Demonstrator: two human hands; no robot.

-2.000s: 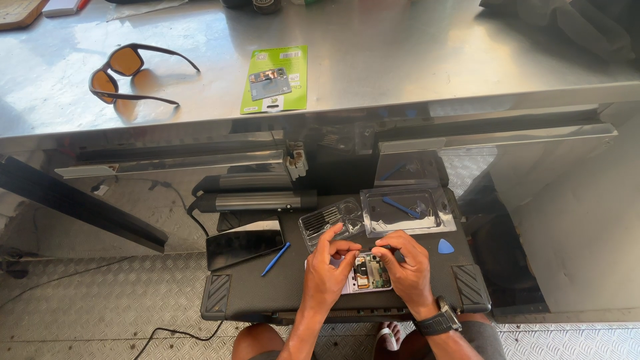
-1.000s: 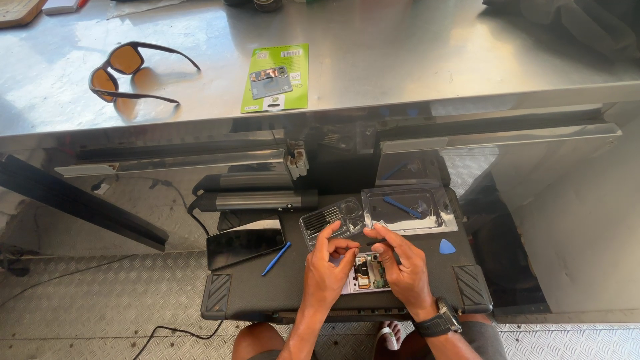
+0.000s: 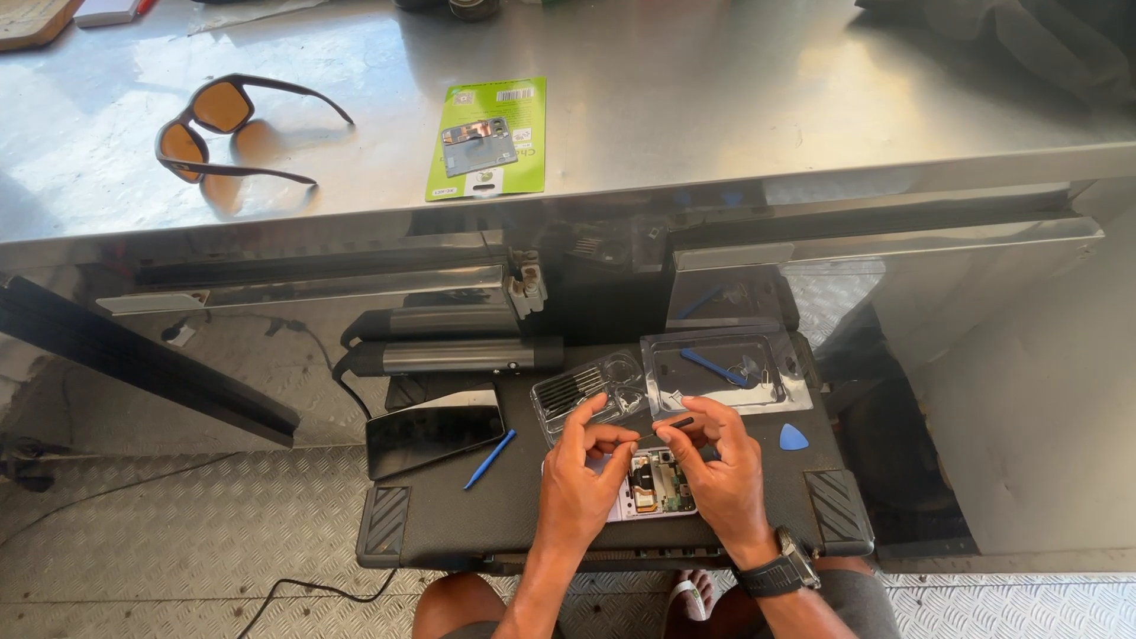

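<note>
An opened phone (image 3: pixel 655 486) with bare circuit parts lies on a black case (image 3: pixel 470 532) below my hands. Between my fingertips, above the phone, is a small black-handled screwdriver (image 3: pixel 673 428). My right hand (image 3: pixel 723 470) pinches its handle, and my left hand (image 3: pixel 581 475) has thumb and forefinger at its thin shaft. Just beyond my left hand sits a clear plastic tray with several driver bits (image 3: pixel 568 390). Behind my right hand, a clear plastic blister tray (image 3: pixel 655 364) holds a blue pry tool (image 3: pixel 713 366). A blue triangular pick (image 3: pixel 793 437) lies at the right.
Left of my hands lie a blue spudger (image 3: pixel 489 460) and a dark phone screen panel (image 3: pixel 435 432). A metal bar with a black cable (image 3: pixel 461 356) runs behind them. Higher up, a steel counter (image 3: pixel 621 133) carries sunglasses (image 3: pixel 222 106) and a green package card (image 3: pixel 532 133).
My right hand has shifted slightly between frames, and the black-handled screwdriver now shows plainly between my fingertips. My left hand stays in nearly the same place.
</note>
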